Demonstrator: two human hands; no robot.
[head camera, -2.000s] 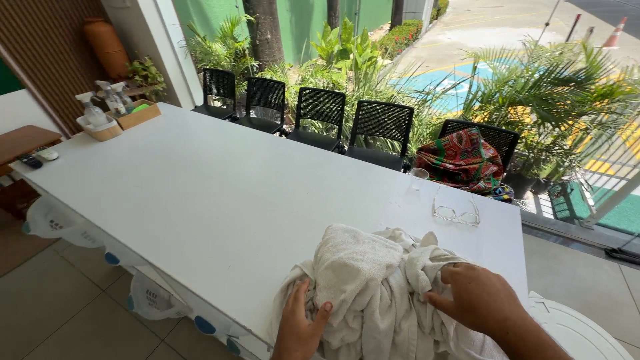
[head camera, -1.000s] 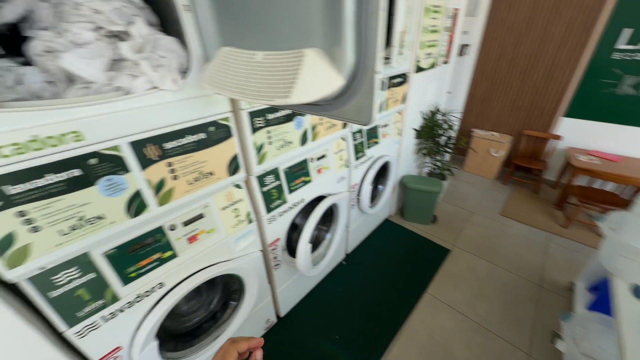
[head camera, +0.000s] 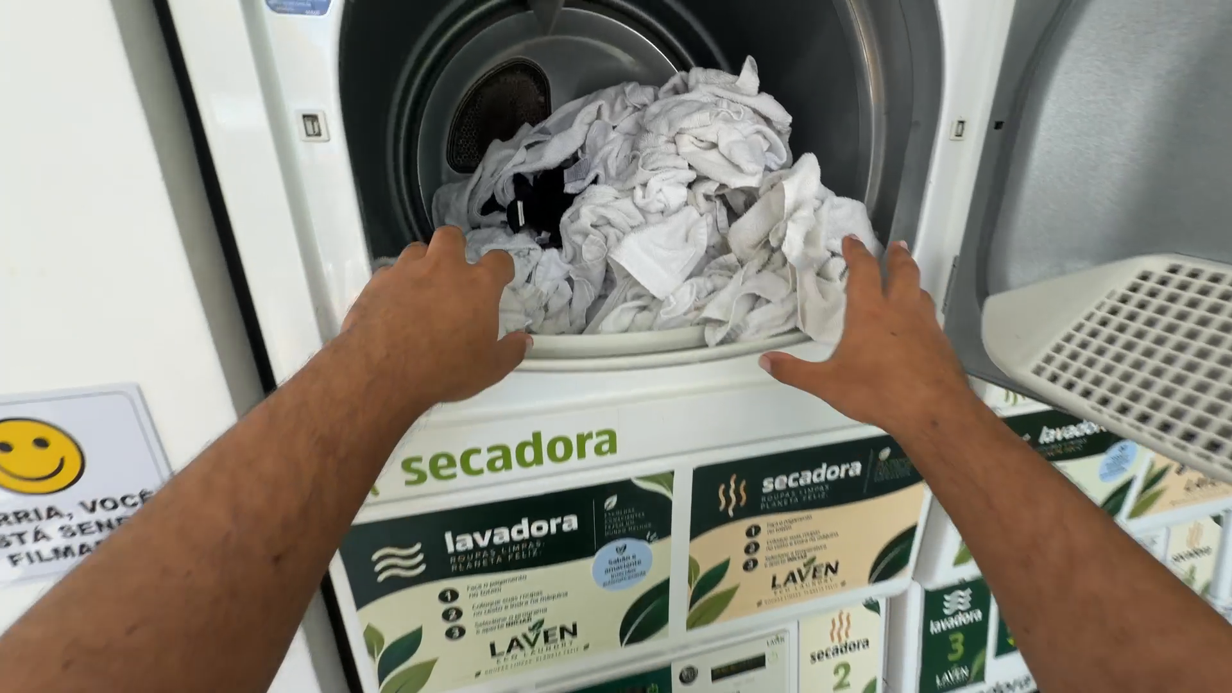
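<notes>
A heap of white towels and cloths (head camera: 664, 192) fills the lower part of a dryer drum (head camera: 597, 43), with a dark garment (head camera: 544, 202) among them at the left. My left hand (head camera: 433, 313) is at the left of the drum's opening, fingers apart, close to the cloths and holding none. On the right side, my right hand (head camera: 876, 332) has its fingers spread by the edge of the heap, also with nothing gripped. Both hands are just in front of the dryer's lower rim (head camera: 616, 346).
The dryer door (head camera: 1116, 125) is swung open to the right, with a pale lint screen (head camera: 1145, 337) jutting from it. Below the opening are printed panels (head camera: 520, 577) and a small control panel (head camera: 736, 669). A white cabinet (head camera: 87, 192) bearing a smiley sign stands at the left.
The view has turned from a white table, where both hands were on a bundle of white cloth, past a row of washers to the dryer. Both hands are now raised to its opening.
</notes>
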